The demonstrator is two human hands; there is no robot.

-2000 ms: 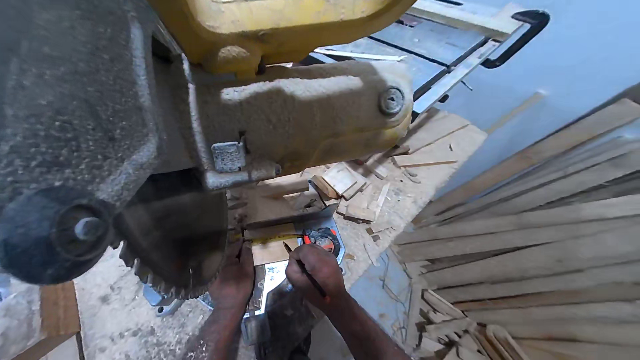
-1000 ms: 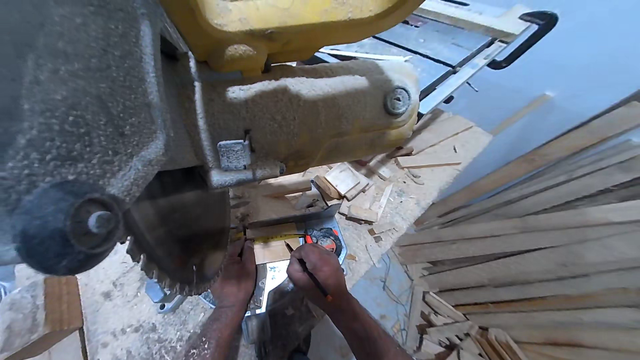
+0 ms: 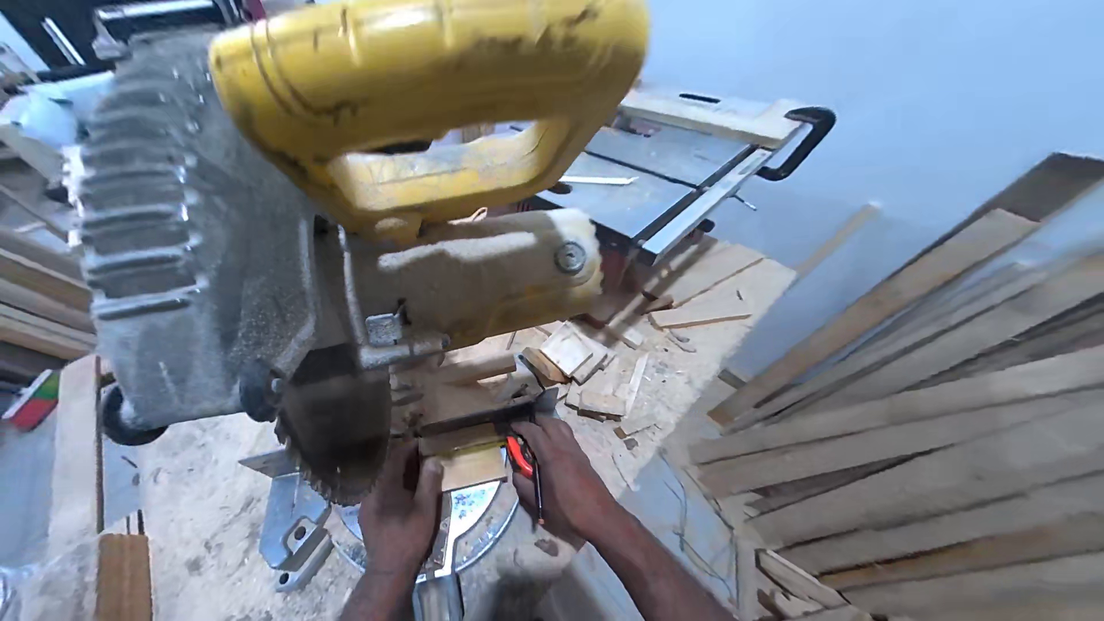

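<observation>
A dusty miter saw with a yellow handle stands in front, its head raised. Its toothed circular blade hangs just left of and above my left hand. That hand rests on the left end of a short wooden board lying on the saw's base by the fence. My right hand is at the board's right end, around a red and black tape measure, with a thin dark pencil-like stick along it. A bit of yellow tape blade shows across the board.
Wood offcuts lie on the dusty bench behind the fence. Many long planks lean at the right. Further back stands a table saw with a black clamp. More boards are stacked at the left.
My right hand has moved from above the board's front to its right end and now grips the tape measure, which lay beside it before. The view has tilted up, showing more of the saw.
</observation>
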